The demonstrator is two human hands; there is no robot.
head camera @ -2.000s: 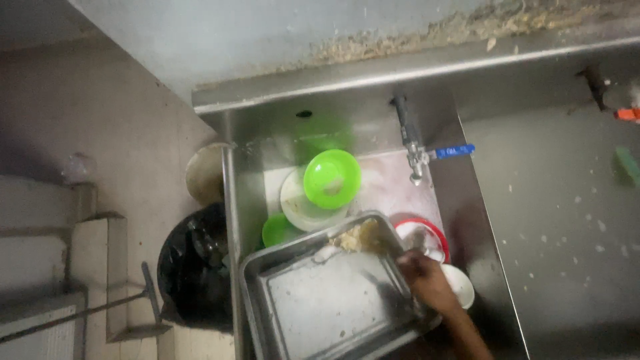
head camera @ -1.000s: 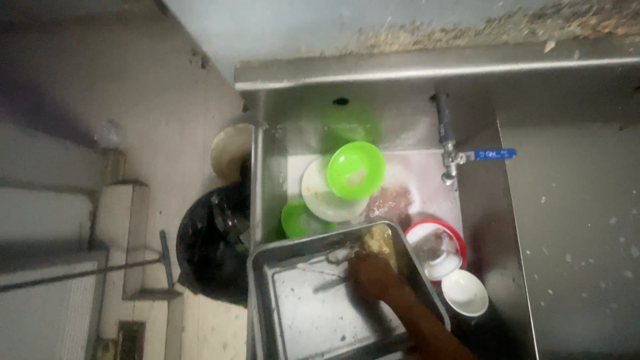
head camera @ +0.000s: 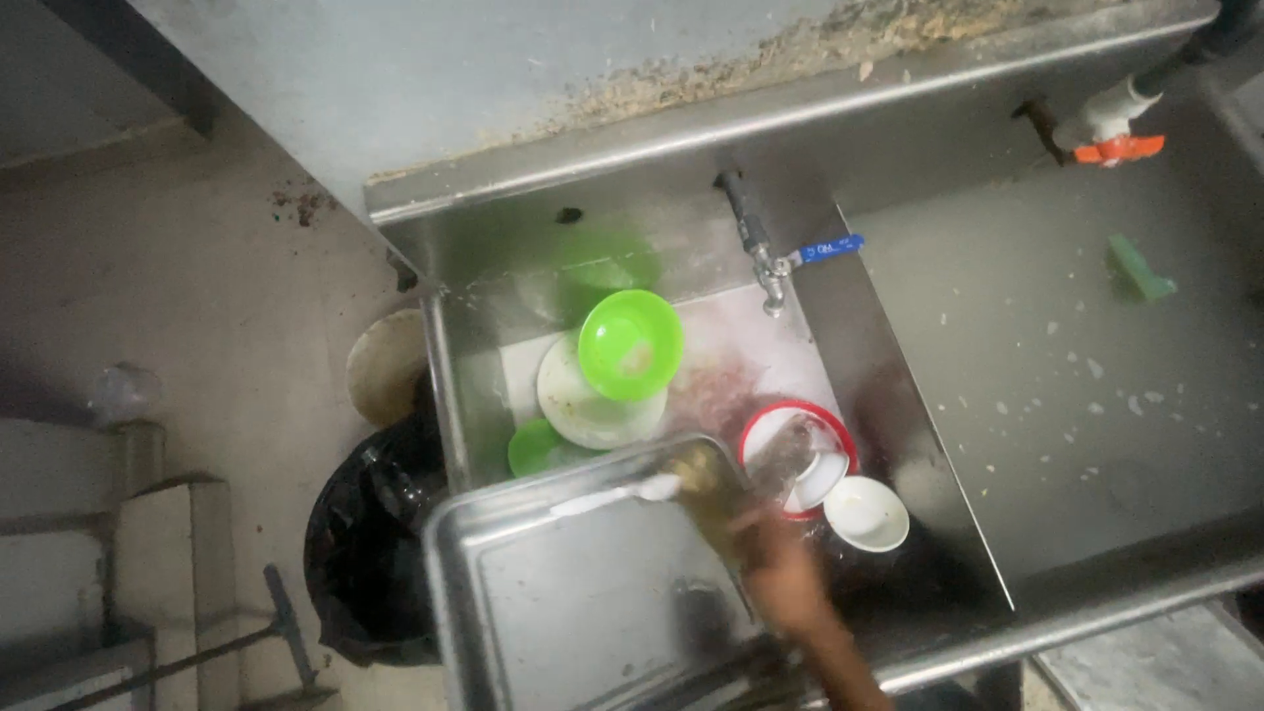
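A rectangular metal tray rests tilted over the front left of the sink. My right hand, blurred, is at the tray's right rim; whether its fingers grip anything cannot be made out. Beside it, yellowish food residue lies in the tray's far right corner, next to a white spoon-like utensil. A bright green bowl sits on a white plate, with another green bowl behind the tray. Right of the tray are a red-rimmed bowl holding clear plastic and a small white bowl. My left hand is out of view.
A metal tap with a blue lever projects over this basin. The right basin holds cloudy water and a green object, beneath an orange-handled valve. Left of the sink stand a black-lined bin, a pale round container and a floor squeegee.
My right hand has moved from inside the tray to its right rim. The white utensil now shows beside the food residue. The view has shifted, bringing the orange-handled valve back in.
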